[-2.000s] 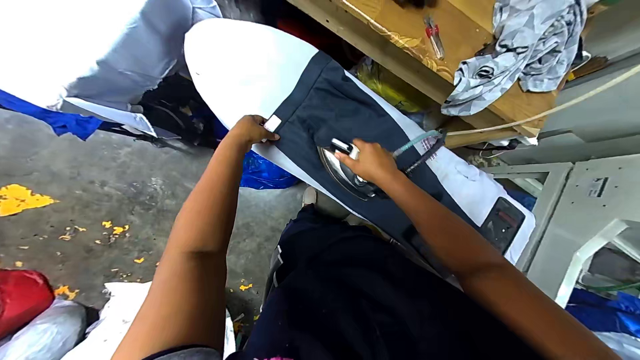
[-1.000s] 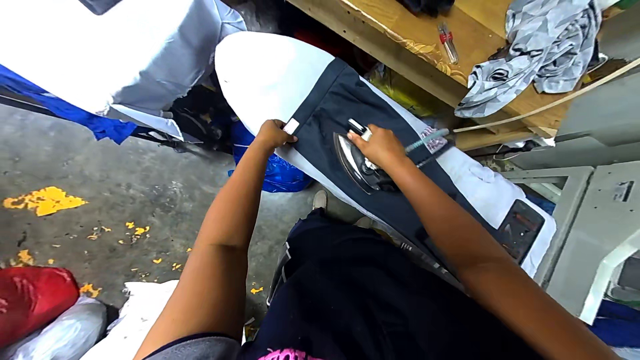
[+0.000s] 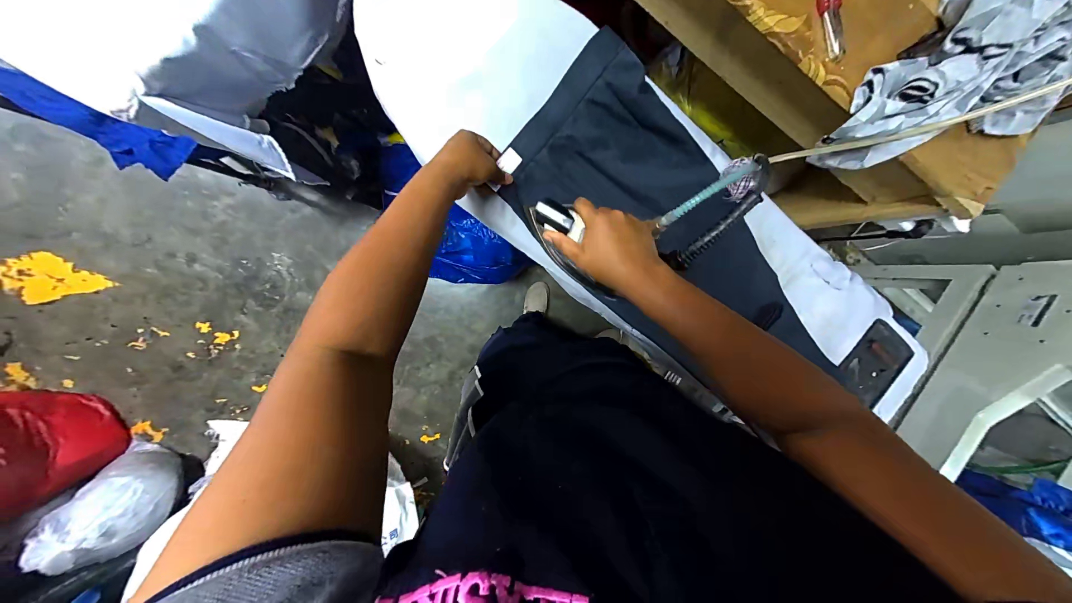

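A dark grey garment lies across a white padded ironing board. My left hand pinches the garment's near edge, beside a small white label at its waistband end. My right hand is closed round the handle of a steam iron, which rests on the cloth close to the board's near edge. Most of the iron is hidden under that hand. A teal hose and a black ribbed cord run from the iron toward the far side of the board.
Beyond the board stands a wooden table with a patterned grey cloth and a red-handled tool. A dark rest pad is on the board's right end. Blue plastic lies below; filled bags sit lower left.
The iron, in my right hand, has moved along the garment toward its near edge and closer to my left hand. My left hand stays at the labelled edge.
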